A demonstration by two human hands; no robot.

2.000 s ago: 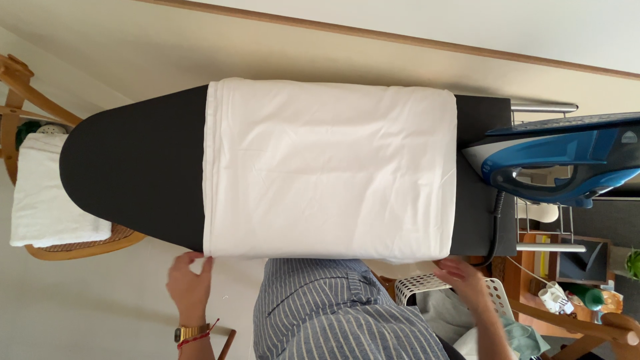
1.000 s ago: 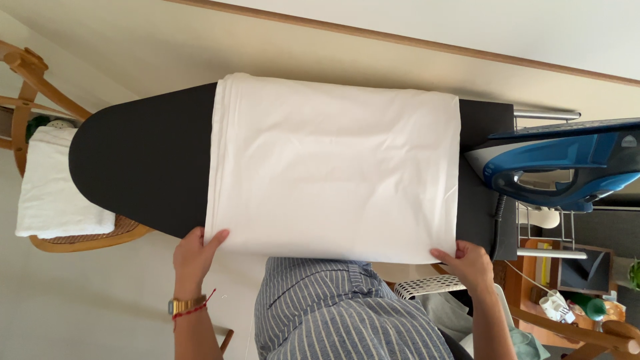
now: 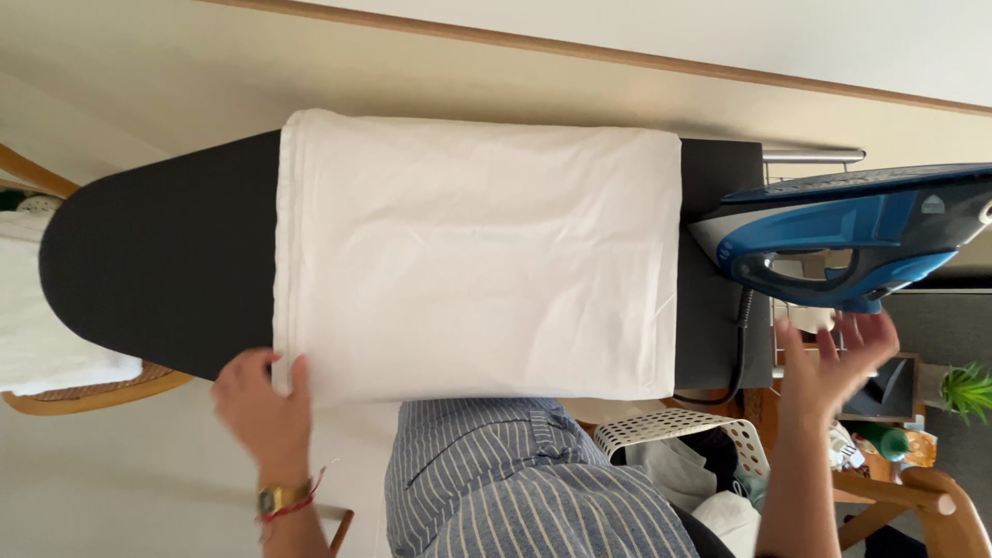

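A folded white cloth [image 3: 480, 256] lies across the black ironing board [image 3: 163, 248], with layered edges along its left side and light creases on top. My left hand [image 3: 267, 395] is at the cloth's near left corner, fingers apart; whether it touches the fabric is hard to tell. Just below the handle of a blue steam iron [image 3: 821, 232], my right hand [image 3: 837, 356] is raised with spread fingers and holds nothing. The iron stands at the board's right end, its cord hanging down beside the board.
A white perforated basket [image 3: 682, 422] with clothes stands near the board's right end. At the left, a white towel [image 3: 46, 310] lies on a wooden chair [image 3: 101, 395]. A wall runs behind the board. A wooden chair frame [image 3: 922, 496] is at lower right.
My right hand has left the cloth's near right corner and moved right, to the iron. My left hand stays around the near left corner. The cloth remains on the board.
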